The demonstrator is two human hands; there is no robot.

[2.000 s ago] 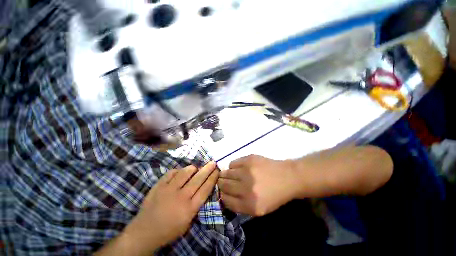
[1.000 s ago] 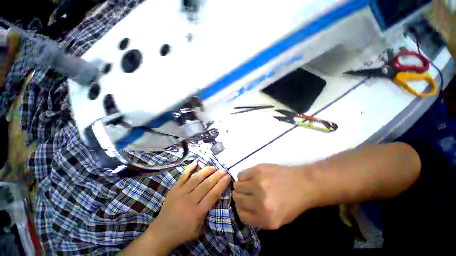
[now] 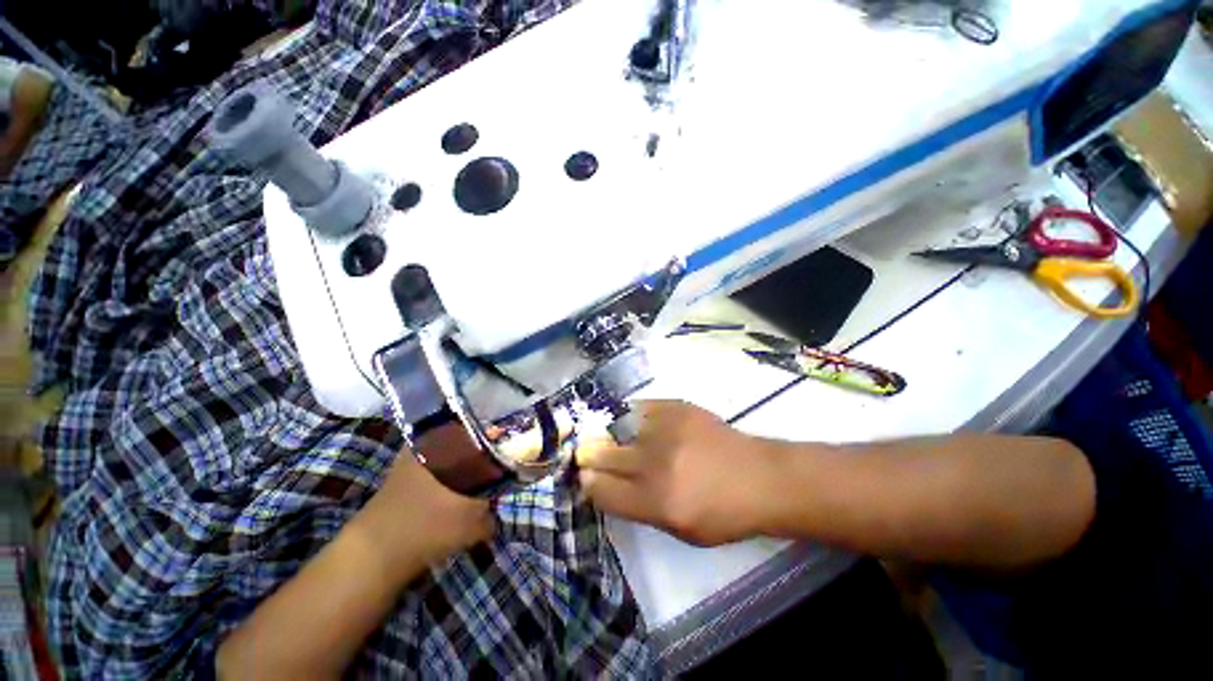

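Observation:
The plaid shirt fabric lies in a large mass left of and behind the sewing machine and hangs over the table's front edge. My left hand rests on the fabric, its fingers hidden under the curved chrome guard. My right hand is closed at the fabric's edge beside the needle area, its fingertips partly behind a small metal part; it appears to pinch the fabric. The needle and presser foot cannot be made out clearly.
Thread snips, a thin dark sliver and a black flat rectangle lie under the machine arm. Fabric scissors lie farther right. A grey upright post stands on the machine head. The table edge runs below my right forearm.
Both hands have moved forward, up to the needle area. My left fingers have gone from view under the chrome guard. The camera view has shifted, showing more of the machine's top.

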